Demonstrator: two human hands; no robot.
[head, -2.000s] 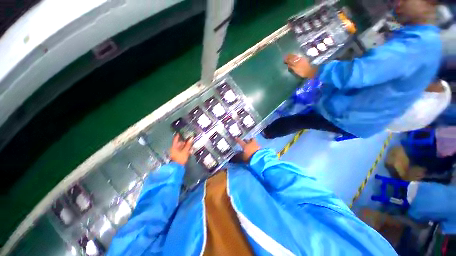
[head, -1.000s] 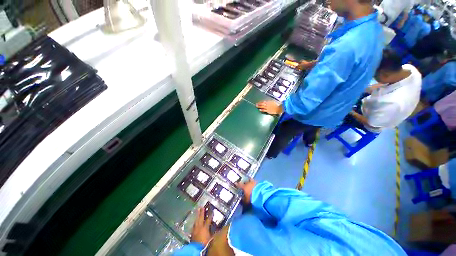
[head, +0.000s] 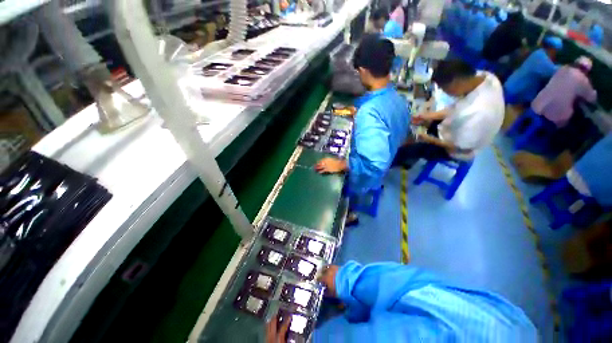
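A clear blister tray [head: 285, 230] lies on the green bench at bottom centre. It holds two rows of dark phone units [head: 271, 257] with pale squares on their faces; two units in the left row lie close together. My right hand [head: 329, 279] is at the tray's right edge, fingers against the rim. My left hand [head: 276, 329] is at the tray's near end, beside the nearest unit [head: 295, 325]. It is cut off by the lower picture edge, so its grip is unclear.
A post [head: 201, 157] stands at the bench's left edge. A white upper shelf [head: 144, 151] carries stacked trays [head: 245, 90] and black sheets [head: 50, 208]. A worker in blue [head: 376, 127] stands farther along, a hand on the bench beside another tray [head: 327, 130]. Blue stools [head: 446, 175] stand right.
The view has swung up along the line, so the tray appears lower. Since the oldest frame my left hand has moved from the tray's left side to its near end. My right hand stays at the right edge.
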